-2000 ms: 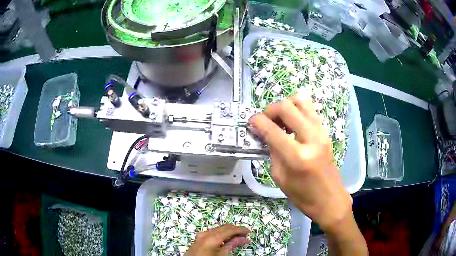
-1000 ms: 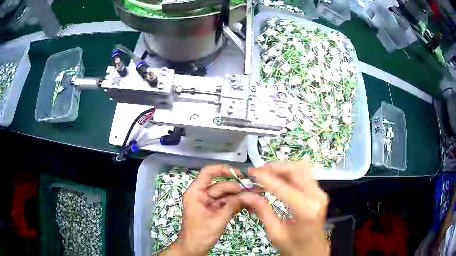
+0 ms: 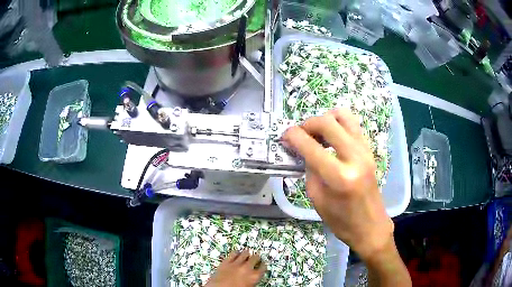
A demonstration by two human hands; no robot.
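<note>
My right hand (image 3: 342, 168) reaches over the front of the upper parts bin. Its thumb and index fingertips touch the right end of the silver assembly fixture (image 3: 255, 140); any piece between them is hidden. My left hand (image 3: 238, 270) is low in the view, cut off by the bottom edge. Its fingers are curled on the white-and-green workpieces (image 3: 208, 241) in the translucent lower parts bin (image 3: 163, 246); whether it holds one cannot be told. The silver insertion press (image 3: 208, 143) lies horizontally left of my right fingertips.
The bowl feeder (image 3: 191, 53), green inside, stands behind the press, with a narrow feed track (image 3: 268, 73) running to the fixture. The upper parts bin (image 3: 400, 168) is heaped full. Small clear boxes stand left (image 3: 50, 137) and right (image 3: 443, 179). A green crate (image 3: 53, 252) is lower left.
A second ago both hands were together over the lower bin with a workpiece. My right hand has moved up to the fixture; my left hand is down on the pile. The camera view has shifted.
</note>
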